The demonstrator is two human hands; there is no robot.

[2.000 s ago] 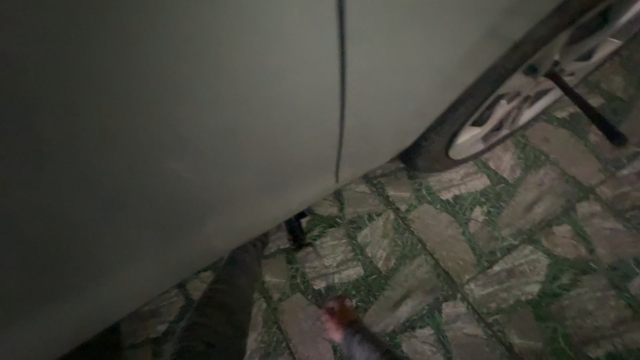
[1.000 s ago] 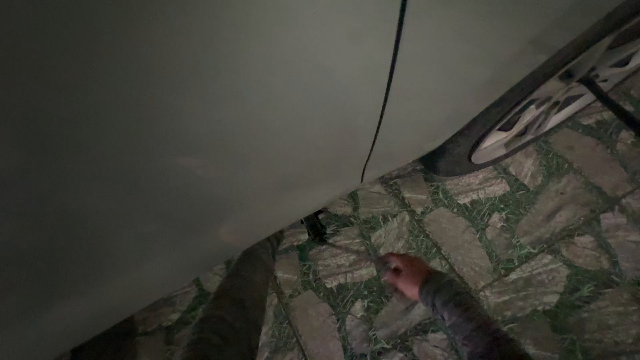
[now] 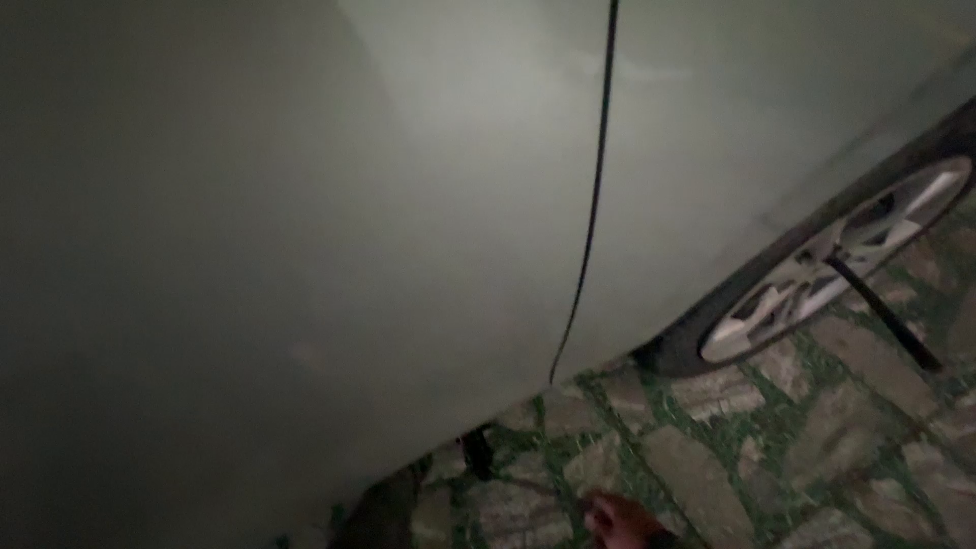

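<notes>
My right hand (image 3: 621,522) is at the bottom edge, right of centre, its fingers closed on the end of a thin rod (image 3: 534,485). That rod runs left toward a dark device (image 3: 477,453), apparently a car jack, at the lower edge of a pale car body panel (image 3: 427,252). The car hides the top of the device. My left hand is not visible; a dark sleeve or trouser leg (image 3: 381,512) shows at the bottom left, partly behind the panel. Dimness and blur hide finer detail.
At the right stands the car's wheel with a light spoked rim (image 3: 785,305). A dark bar, apparently a wheel wrench (image 3: 888,316), sticks out from its hub area over the ground. Irregular paving stones (image 3: 694,473) with grass between them lie beside the car.
My right hand, blurred low in the frame two seconds ago, was plainly on the thin rod one second ago and is still there. The view has shifted somewhat.
</notes>
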